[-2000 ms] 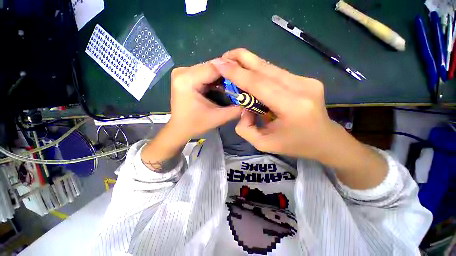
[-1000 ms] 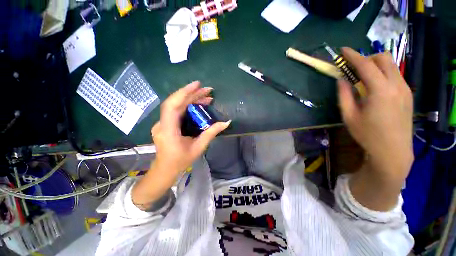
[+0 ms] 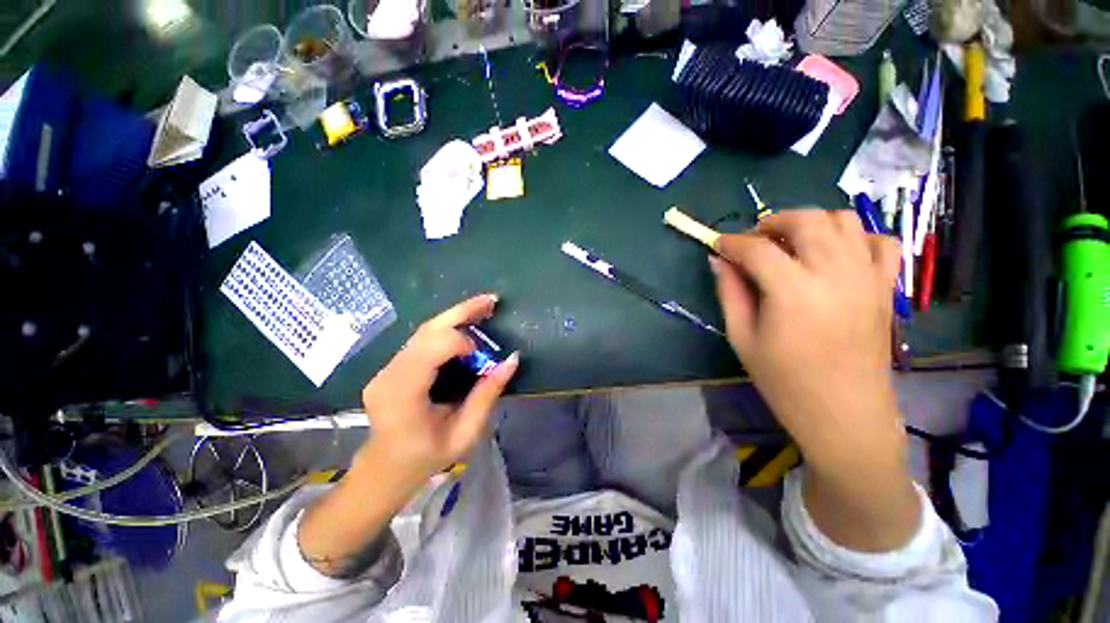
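Observation:
My left hand (image 3: 426, 389) holds a small blue-edged dark watch body (image 3: 483, 353) between thumb and fingers near the mat's front edge. My right hand (image 3: 816, 316) is low over the mat at the right, fingers curled down. The screwdriver's (image 3: 757, 198) thin shaft shows beyond these fingers; its handle is mostly hidden, so I cannot tell whether it is gripped. A cream-tan stick (image 3: 690, 226) runs partly under the same hand. Black-and-silver tweezers (image 3: 633, 284) lie on the green mat (image 3: 548, 329) between my hands.
A sticker sheet (image 3: 286, 314) and clear dot sheet (image 3: 347, 292) lie left. Crumpled white paper (image 3: 448, 189), a yellow-gold square (image 3: 505, 178) and a watch frame (image 3: 399, 107) lie farther back. Pens and tools (image 3: 928, 231) and a green-bodied tool (image 3: 1083, 292) are right.
My hands, together at first, have parted. My right hand carried the screwdriver right to beside the cream stick. My left hand keeps the watch body. The view now shows more of the bench's back.

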